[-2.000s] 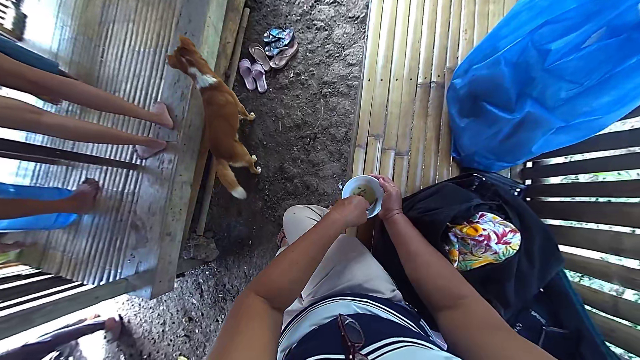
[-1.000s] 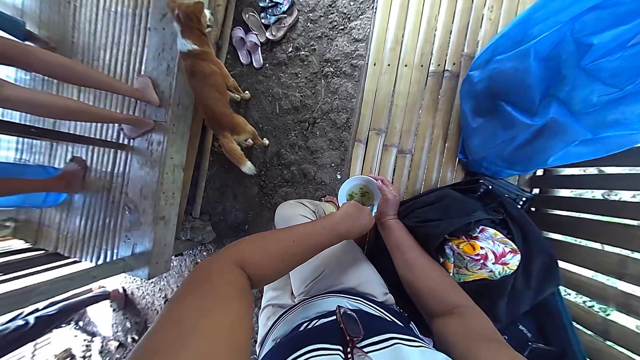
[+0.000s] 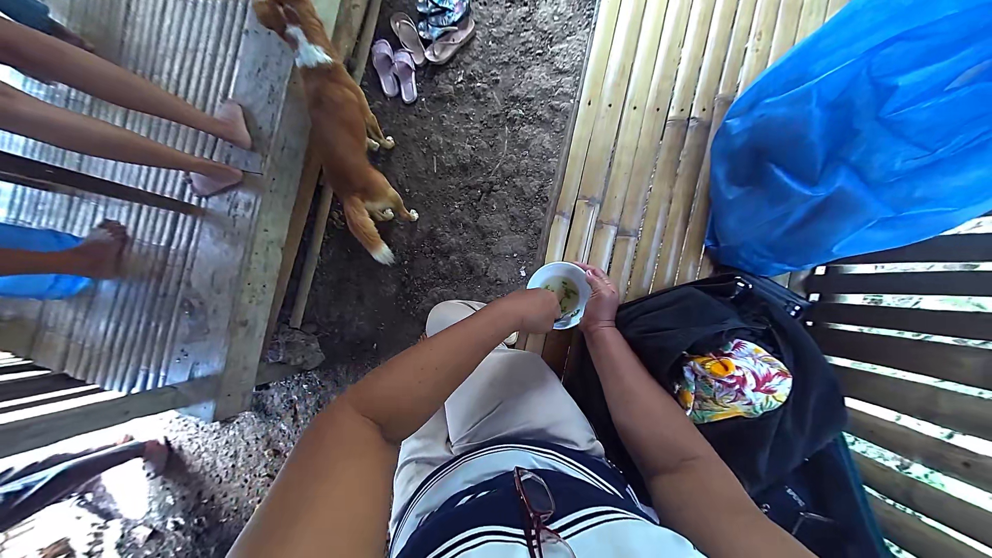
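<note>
A small white bowl (image 3: 574,314) with pale liquid and green bits is over the edge of the bamboo bench. My right hand (image 3: 601,298) grips its right side, fingers wrapped around the rim. Curled at the left side of the bowl, partly over it, is my left hand (image 3: 536,310); its fingers are mostly hidden, and whether it holds a utensil cannot be seen. Below lie my light trousers (image 3: 508,403). Eyeglasses (image 3: 535,496) hang on my striped shirt.
A black bag (image 3: 744,457) with floral cloth (image 3: 736,380) and a blue plastic sheet (image 3: 845,139) sit along the bamboo bench (image 3: 643,155). A brown-and-white dog (image 3: 341,124) stands on the dirt beside a wooden platform (image 3: 240,271), where people's bare legs rest. Slippers (image 3: 395,70) lie nearby.
My left hand stays at the bowl, while my left forearm has shifted. The dog has moved its head and body a little. The view has shifted slightly.
</note>
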